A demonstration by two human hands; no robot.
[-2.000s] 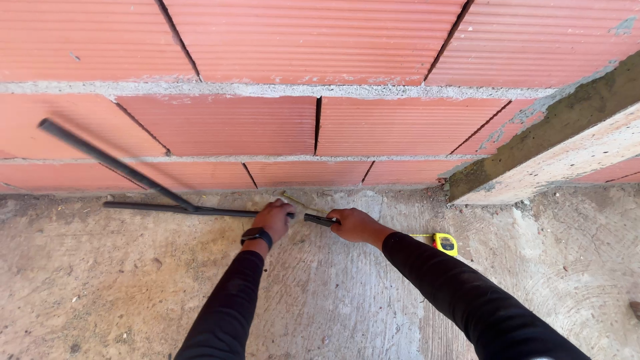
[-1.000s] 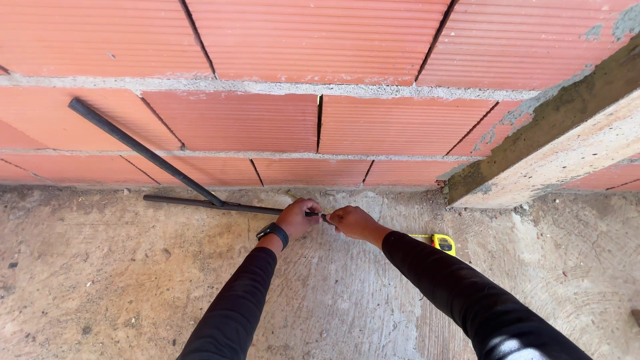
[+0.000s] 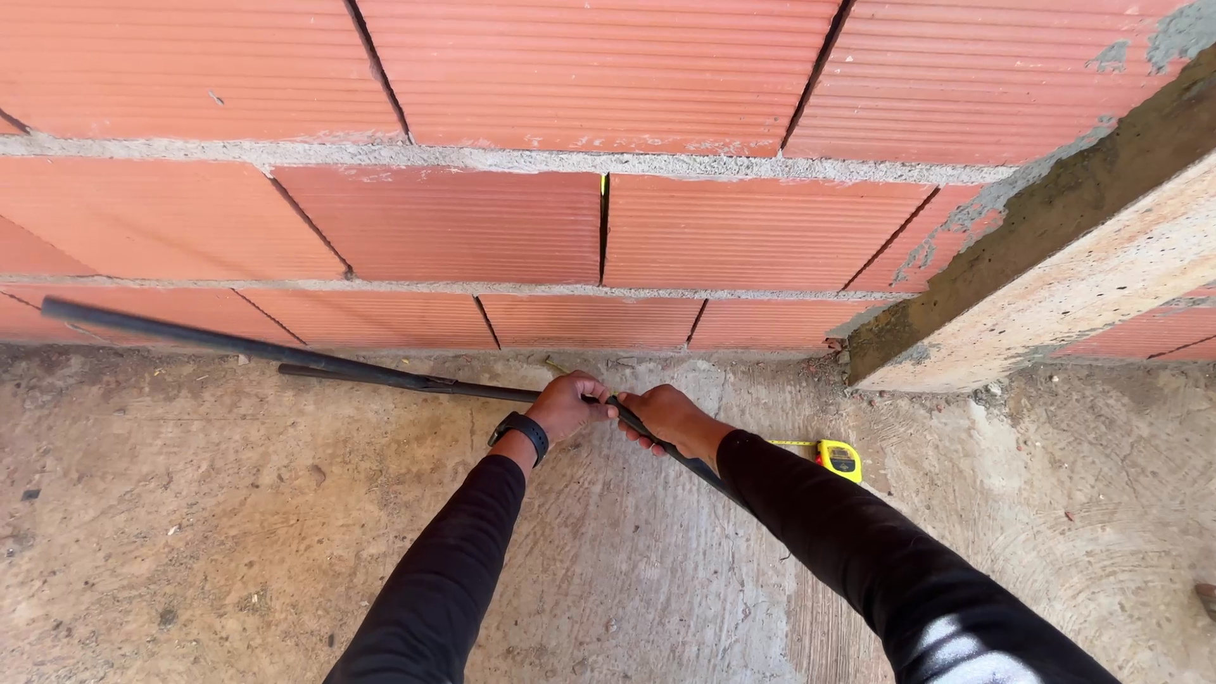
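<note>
Low over the concrete floor, my left hand, with a black watch on its wrist, grips a thin black tube. The tube runs left to a joint where a thicker black piece and a thinner straight piece spread apart like a fork. Beside it, nearly touching, my right hand is closed around another black tube length that passes back beneath my right forearm. The meeting point of the tubes is partly hidden by my fingers. A yellow tape measure lies right of my right forearm, its blade partly out.
A wall of ribbed red hollow clay blocks with mortar joints rises just beyond my hands. At the right, a concrete column stands against the wall. The rough concrete floor bears small debris.
The thicker black piece at the left has swung lower and farther left. A black tube length now shows beneath my right forearm, where the earlier frames show none. The tape measure stays put.
</note>
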